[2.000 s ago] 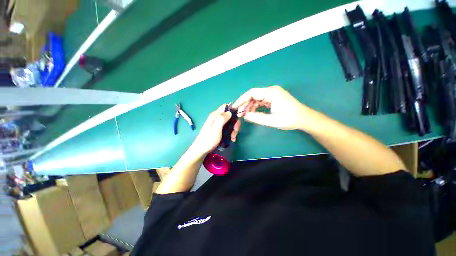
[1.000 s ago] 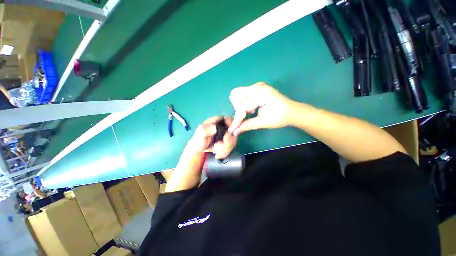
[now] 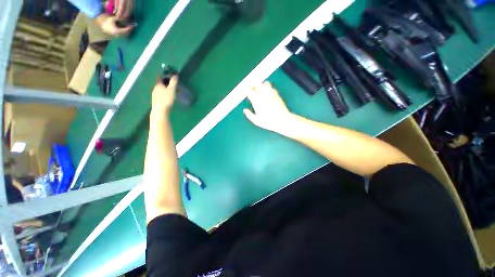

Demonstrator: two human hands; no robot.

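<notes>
My left hand is stretched out over the dark green belt, beyond the white rail. Its fingers are at the black wired end of a dryer unit, whose grey body shows beside the hand; the grip is partly hidden. My right hand is empty with fingers apart, over the near bench by the rail. Black handle shells lie in a pile at the right. The side cutters, with blue grips, lie on the green bench to the left.
A white rail separates bench and belt. Another unit with a pink end lies on the belt at left; a dark one is at the top. Another person's hands work at top left. A brown carton stands below the bench edge.
My left hand has moved from in front of my body out over the belt with the unit. My right hand has come off the unit and opened towards the rail. The view has turned.
</notes>
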